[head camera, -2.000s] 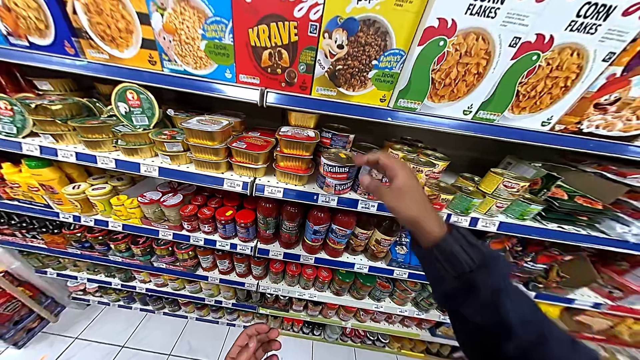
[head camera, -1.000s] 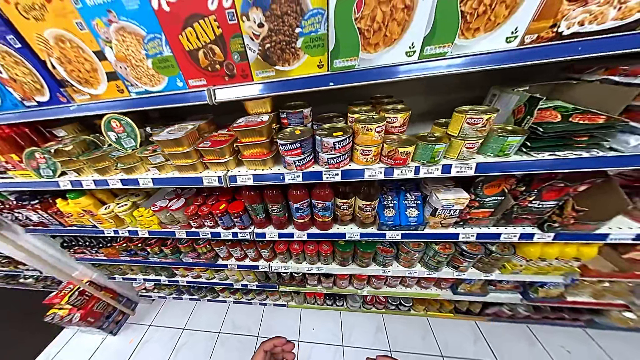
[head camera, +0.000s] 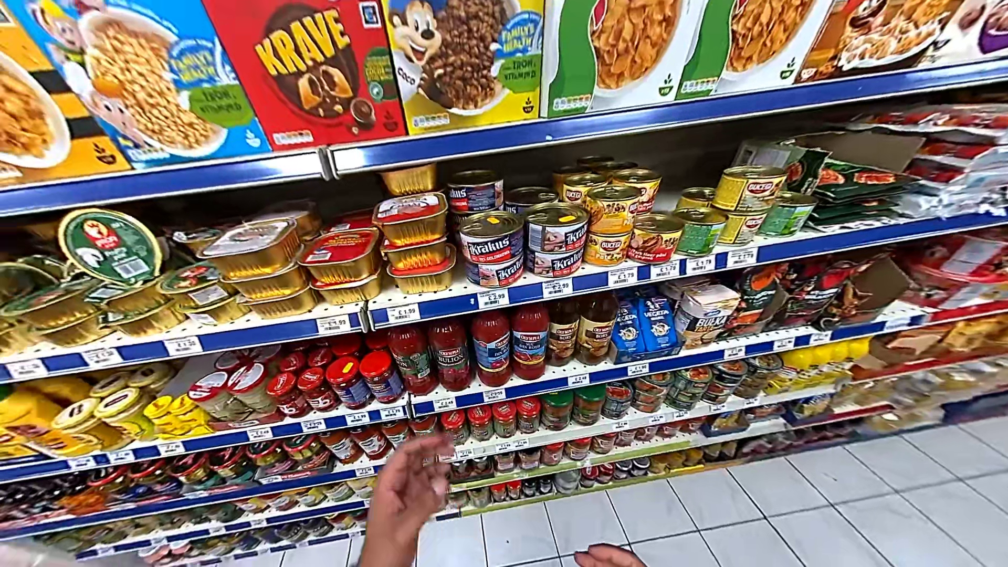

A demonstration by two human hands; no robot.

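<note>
My left hand [head camera: 413,488] is raised at the lower middle, empty, fingers apart and slightly curled, in front of the lower jar shelves. Only the fingers of my right hand [head camera: 608,556] show at the bottom edge, over the floor; whether it holds anything cannot be seen. Above the hands, Krakus tins [head camera: 492,248] stand stacked on the shelf, beside foil tubs with red lids [head camera: 409,218] and yellow Bucegi tins [head camera: 610,224]. Bottles of red sauce [head camera: 492,346] line the shelf below, next to blue Vegeta packs [head camera: 642,324].
Cereal boxes [head camera: 307,71] fill the top shelf, whose blue edge [head camera: 504,142] juts out above the tins. Green-lidded foil tubs [head camera: 110,246] lean at the left. Small red-lidded jars [head camera: 346,382] stand lower. White floor tiles [head camera: 677,512] spread below, and packets [head camera: 858,185] lie at the right.
Two seconds ago a hand reached to a Krakus tin; that arm is now away from the shelf, and the tins stand in paired stacks. My left hand has risen into view since one second ago.
</note>
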